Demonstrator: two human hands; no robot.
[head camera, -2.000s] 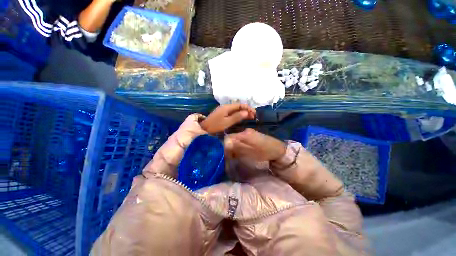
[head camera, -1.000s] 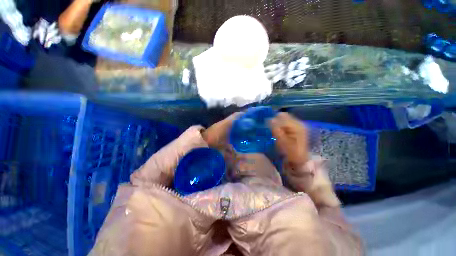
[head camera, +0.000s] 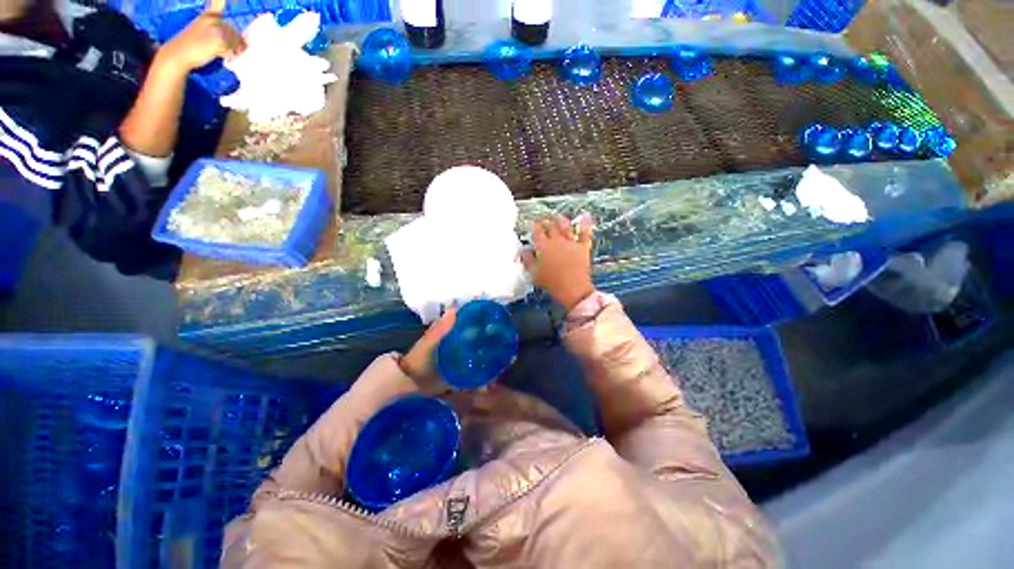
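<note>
My left hand (head camera: 428, 347) holds a glossy translucent blue dome shell (head camera: 477, 345) just below the rail's near edge. My right hand (head camera: 563, 258) is on the rail, at the spot of the small white fittings, which it mostly hides; a white bit shows at its fingertips. Whether the fingers grip it I cannot tell. A round white tub (head camera: 470, 200) stands on a white cloth (head camera: 450, 262) left of my right hand. A larger bowl-like blue piece (head camera: 404, 451) lies in my lap.
Blue pieces sit on the brown mesh belt (head camera: 445, 128); two dark bottles stand behind it. A blue parts tray (head camera: 239, 211) and a co-worker's arm are at left. A slatted blue crate (head camera: 142, 445) is lower left. A floor parts bin (head camera: 728, 389) is below the rail.
The view has tilted up, showing more of the belt. The blue shell is now in my left hand alone. My right hand has left it and reached onto the rail.
</note>
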